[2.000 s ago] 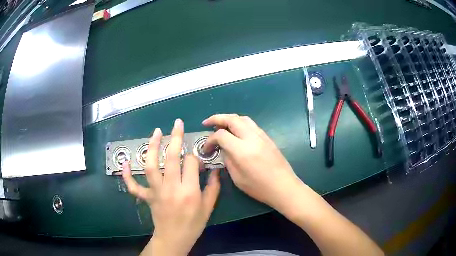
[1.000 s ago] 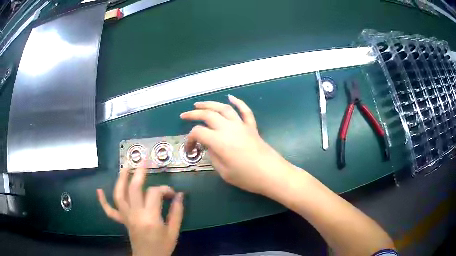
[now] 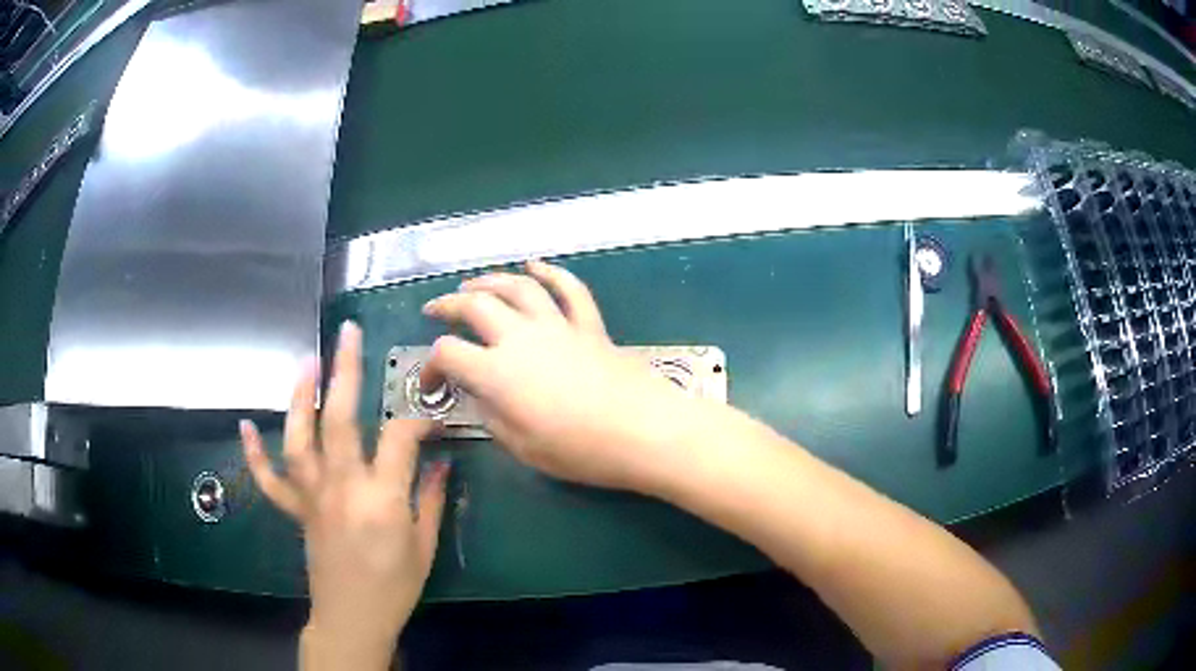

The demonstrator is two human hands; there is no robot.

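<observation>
The ring plate lies flat on the green surface, its middle hidden under my right hand. One ring insert shows at its left end and part of another at its right end. My right hand reaches over the plate from the right, thumb and fingertips on the left-end ring. Whether they grip anything is hidden. My left hand is spread at the plate's left end, one fingertip at its lower left edge, holding nothing that I can see.
A loose metal ring lies left of my left hand. A large metal sheet is at left; a metal strip crosses behind. Tweezers, a black round part, red-handled pliers and a blister tray lie right.
My right hand has moved left along the plate to its left-end ring. My left hand has come off the plate's top to its left end. The view has shifted; more plates show at the far edge.
</observation>
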